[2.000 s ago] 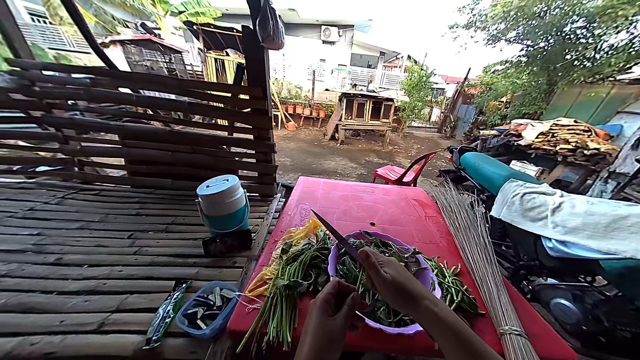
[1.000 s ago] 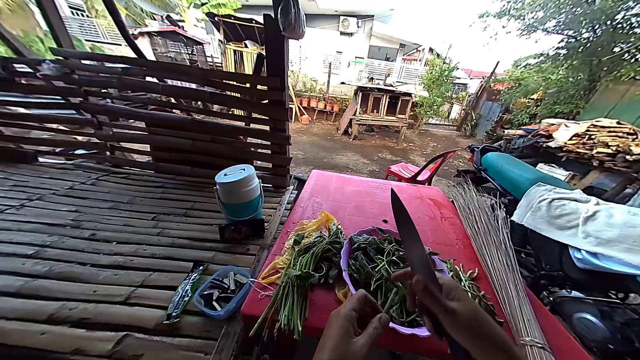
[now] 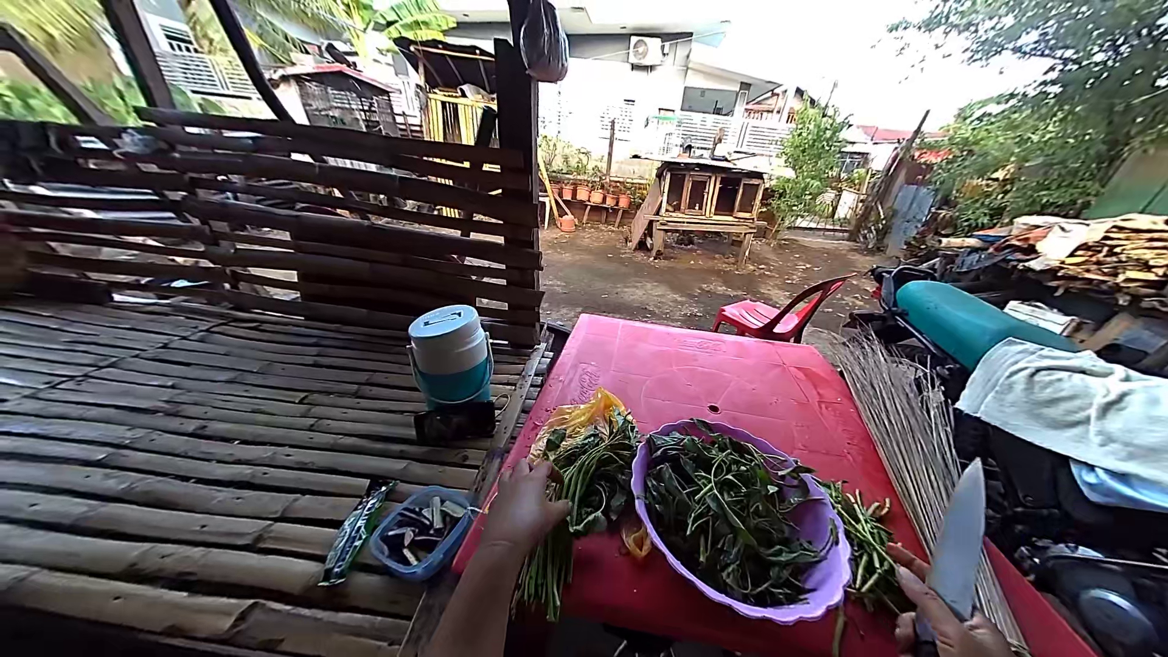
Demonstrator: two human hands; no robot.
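Observation:
My left hand (image 3: 527, 506) rests on a bunch of long-stemmed leafy greens (image 3: 593, 474) at the left of the red plastic table (image 3: 675, 365); whether its fingers grip any stems cannot be told. A yellow plastic bag (image 3: 584, 412) lies behind that bunch. My right hand (image 3: 944, 611) holds a kitchen knife (image 3: 960, 538), blade pointing up, at the table's right side. Between the hands stands a purple scalloped basin (image 3: 826, 584) heaped with picked leaves (image 3: 730, 520). Cut stems (image 3: 862, 547) lie just right of the basin, close to my right fingers.
On the slatted bamboo floor (image 3: 182, 456), left of the table, are a tub of cut eggplant pieces (image 3: 424, 529), a green packet (image 3: 358, 529) and a teal-and-white water jug (image 3: 452, 360). A bundle of thin sticks (image 3: 912, 438) lies along the table's right edge. A motorcycle (image 3: 967, 319) stands beyond.
My hands were close together over the basin and have moved apart. The left is now at the bunch of greens, and the right, with the knife, is out to the right.

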